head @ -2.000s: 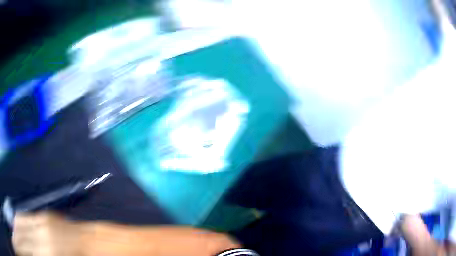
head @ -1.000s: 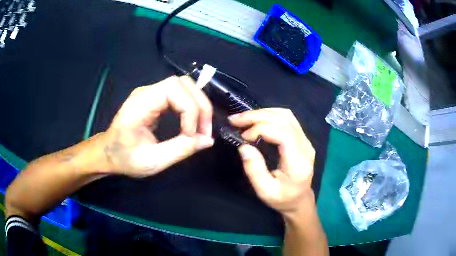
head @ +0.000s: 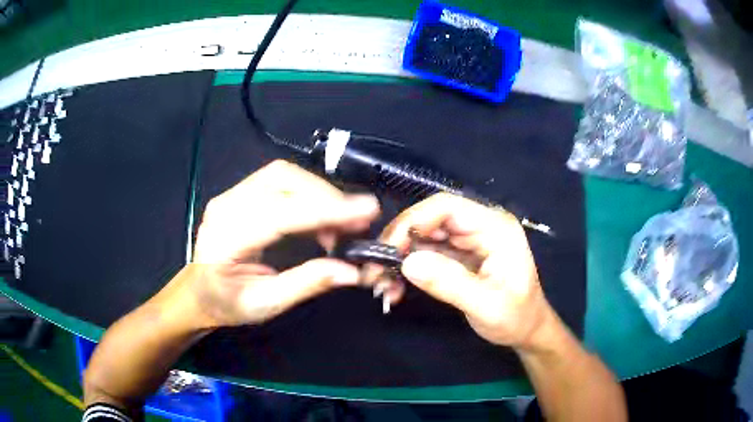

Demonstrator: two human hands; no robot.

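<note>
A small dark hinge assembly (head: 376, 252) with a few light spots is in front of me, above the black mat (head: 396, 350). My right hand (head: 475, 268) grips its right end between thumb and fingers. My left hand (head: 264, 247) is at its left end, thumb and index finger apart and blurred; contact is unclear. A small bright piece (head: 385, 302) shows below the right fingertips; what it is cannot be told. The black electric screwdriver (head: 396, 169) lies on the mat behind my hands, its silver bit (head: 537, 225) pointing right.
A blue screw tray (head: 464, 51) sits on the pale rail (head: 330, 45). A parts bag with green label (head: 632, 111) and a second parts bag (head: 684, 262) lie right. Laid-out units (head: 33, 157) stand in rows far left. A blue floor bin (head: 186, 396) is below the bench edge.
The view has shifted, showing more of the left mat. The dark piece is now between both hands, and a bright piece shows below it. The driver still lies on the mat.
</note>
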